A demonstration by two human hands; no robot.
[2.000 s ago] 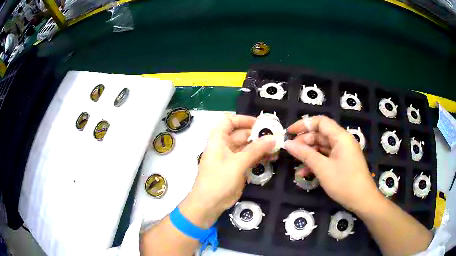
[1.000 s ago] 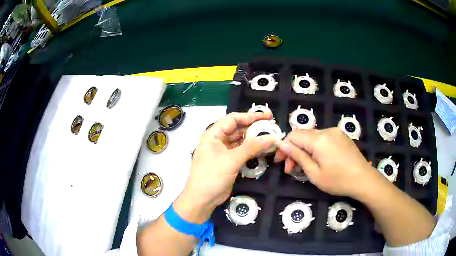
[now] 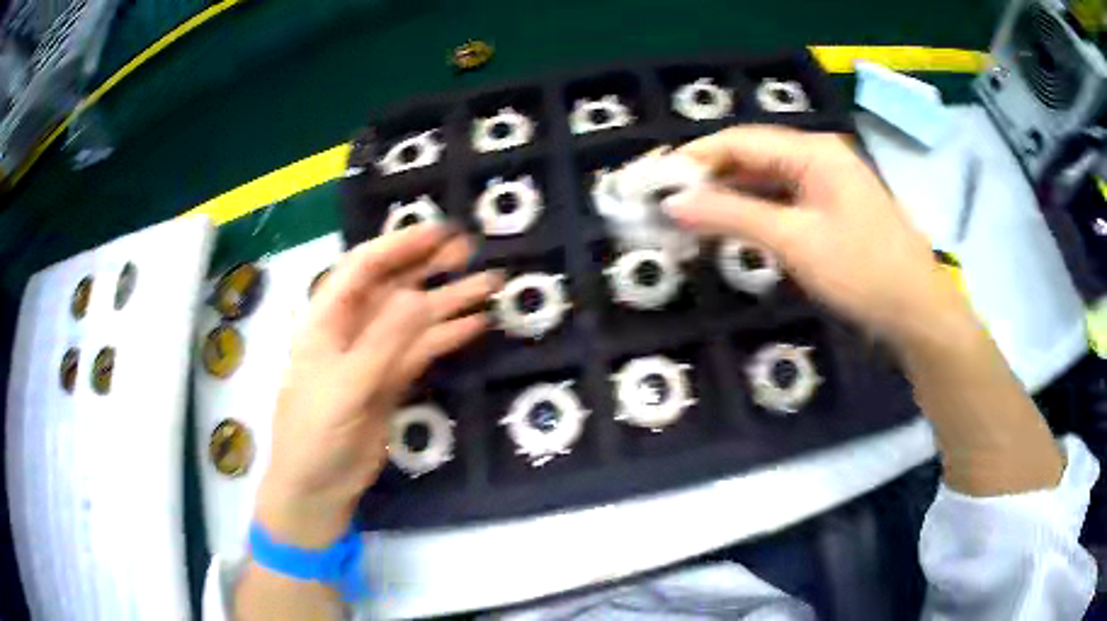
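Note:
A silvery-white watch case (image 3: 656, 188), blurred, is in the fingers of my right hand (image 3: 807, 218), above the black foam tray (image 3: 510, 485). My left hand (image 3: 370, 352) is over the tray's left side, its fingers apart, with nothing seen in it; a blue strap is on its wrist. Ring-like cases with lugs and dark centres, such as one at the front (image 3: 545, 419), lie one per pocket. My hands hide some pockets.
Amber-gold discs (image 3: 231, 446) lie on white sheets at the left, some on a thick white foam sheet (image 3: 128, 485). One amber disc (image 3: 471, 55) is on the green mat beyond the tray. A vented box (image 3: 1050, 73) stands at the far right.
My hands have parted. My left hand has let go of the watch case, and my right hand has carried it right. The view has shifted, so the tray appears further left and higher.

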